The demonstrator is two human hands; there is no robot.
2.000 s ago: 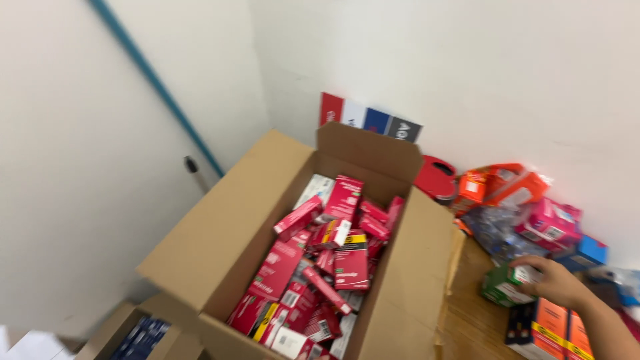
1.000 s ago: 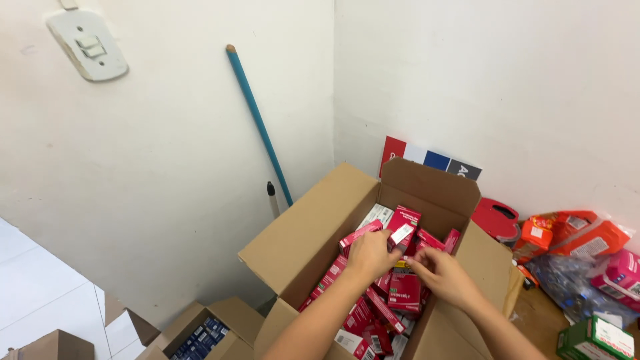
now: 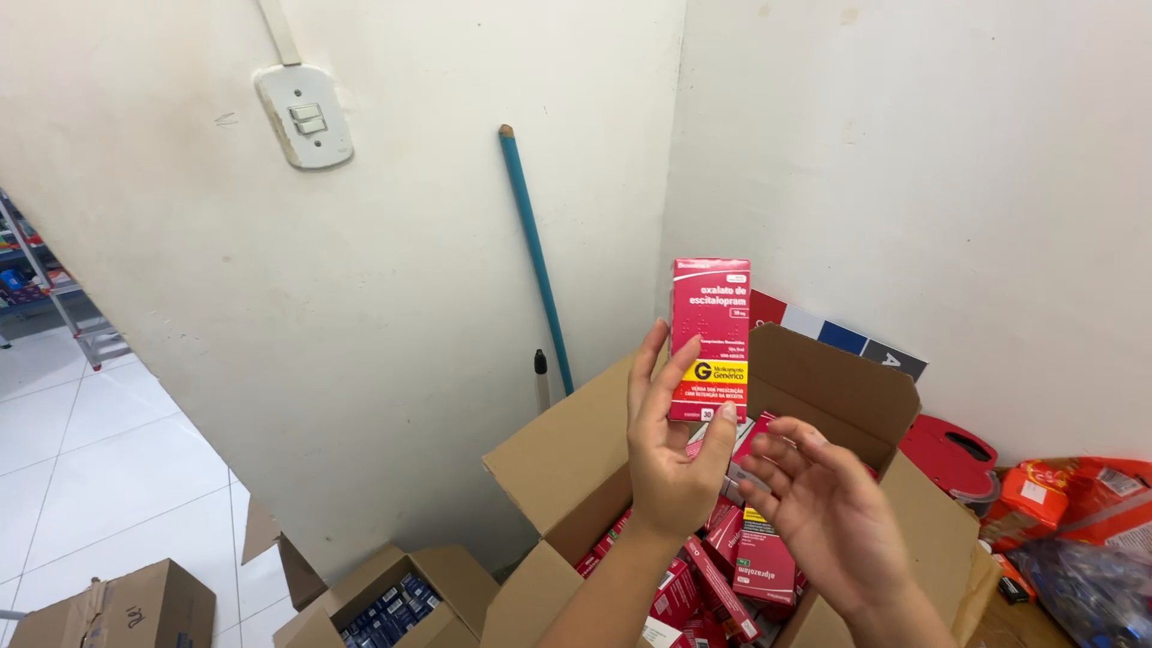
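Observation:
My left hand (image 3: 675, 441) holds a red medicine box (image 3: 709, 337) with a yellow band upright between thumb and fingers, its printed front facing me. Just right of it, my right hand (image 3: 828, 522) is raised palm up with its fingers apart and curled a little, holding nothing. Both hands are above an open cardboard box (image 3: 567, 454) full of red medicine boxes (image 3: 765, 567), some of them hidden behind my hands and forearms.
A smaller carton (image 3: 387, 585) with dark blue packs and a closed cardboard box (image 3: 121, 603) stand at lower left. A blue pole (image 3: 533, 252) leans on the wall. Orange packages (image 3: 1030, 499) and a clear plastic bag (image 3: 1084, 585) lie at right.
Two seconds ago a hand was on a green box at right; then both hands were among the red boxes. Now my left hand has a red box raised above the carton. The view has swung left.

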